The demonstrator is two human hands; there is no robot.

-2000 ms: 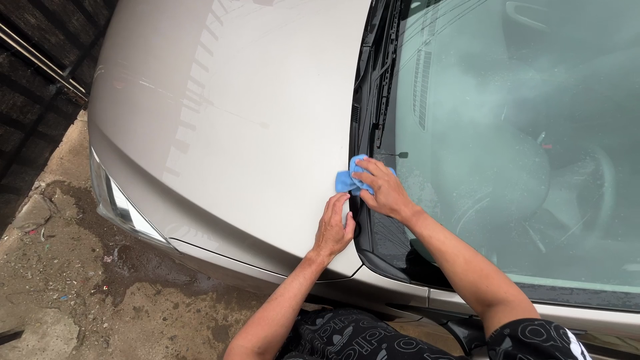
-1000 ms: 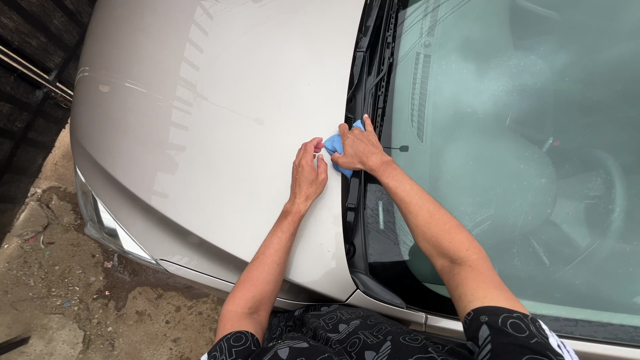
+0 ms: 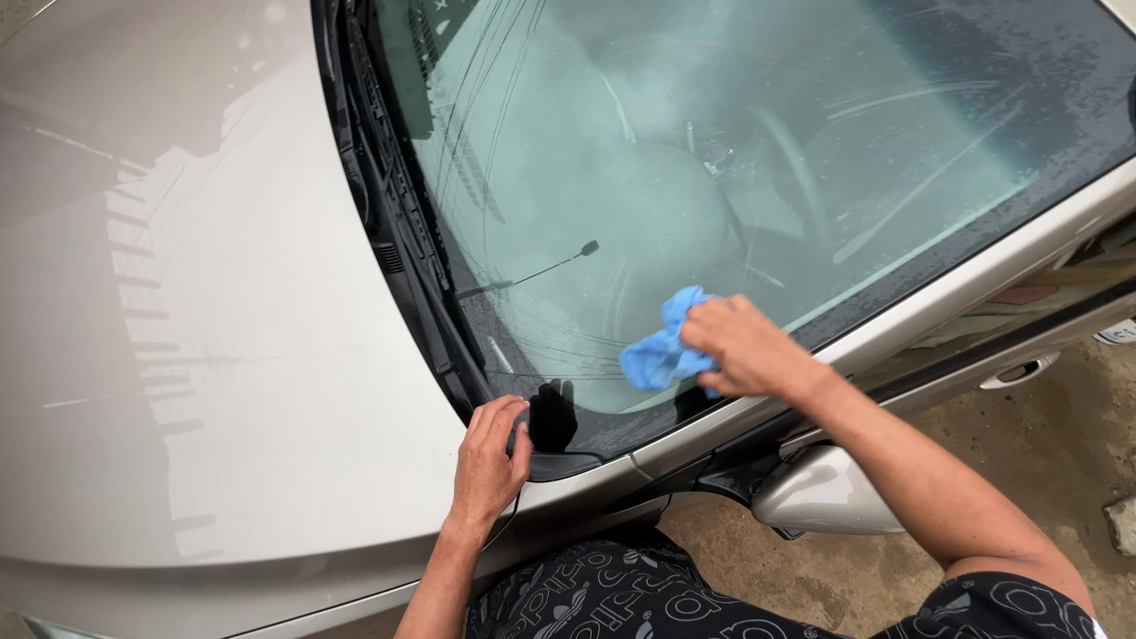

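Note:
My right hand (image 3: 741, 346) grips a crumpled blue cloth (image 3: 661, 355) over the lower corner of the car's windshield (image 3: 568, 204), close to the windshield pillar. The cloth hangs out from under my fingers toward the glass. My left hand (image 3: 493, 461) holds nothing; its fingers are curled and apart at the rear corner of the silver hood (image 3: 266, 355), by the end of the black cowl (image 3: 408, 257). A dark reflection of a hand shows in the glass beside it.
A wiper arm (image 3: 435, 328) lies along the base of the windshield. The side mirror (image 3: 825, 493) juts out below my right forearm. The door handle (image 3: 1021, 371) is at the right, above wet concrete ground (image 3: 994, 444). A stone block (image 3: 1123, 524) lies at the right edge.
My right hand has moved with the blue cloth from the cowl to the windshield's lower corner. My left hand is now at the hood's rear corner. The view has shifted toward the windshield.

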